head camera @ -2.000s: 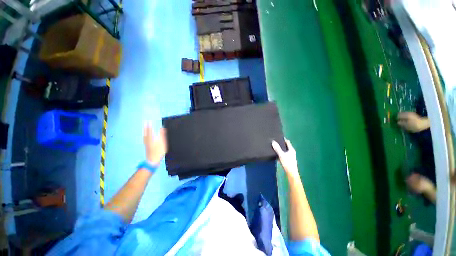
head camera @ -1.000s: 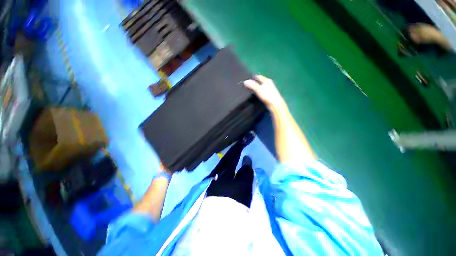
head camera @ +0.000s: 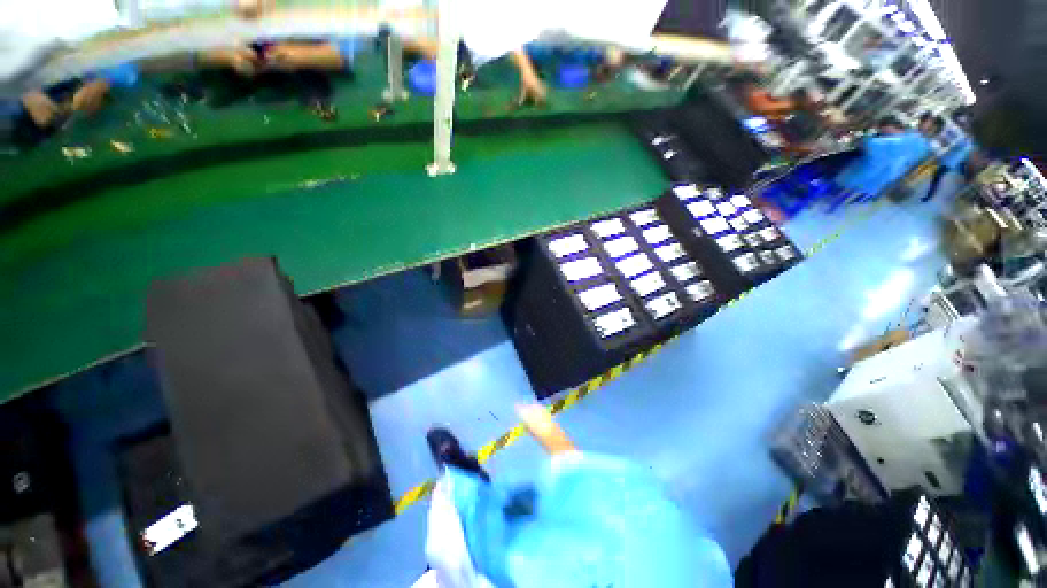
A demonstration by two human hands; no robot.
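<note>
A tall stack of black trays [head camera: 247,391] stands at the left, beside the green bench edge, its plain top facing me. Another black tray with a white label [head camera: 170,528] shows beside and partly under it. My right hand [head camera: 542,425] is blurred, small and empty, with fingers extended, over the yellow-black floor line and away from the stack. My left hand is not in view; whether it is behind the stack cannot be told.
Black trays with rows of pale devices [head camera: 631,270] stand along the bench. A small open carton [head camera: 485,279] is under the green bench [head camera: 344,218]. People's hands work across the bench. A white box-like unit [head camera: 901,408] is at right. People in blue are farther back.
The view has turned towards the right along the line. My right hand has let go of the black trays, and my left hand has gone out of sight. Device-filled trays have come into view.
</note>
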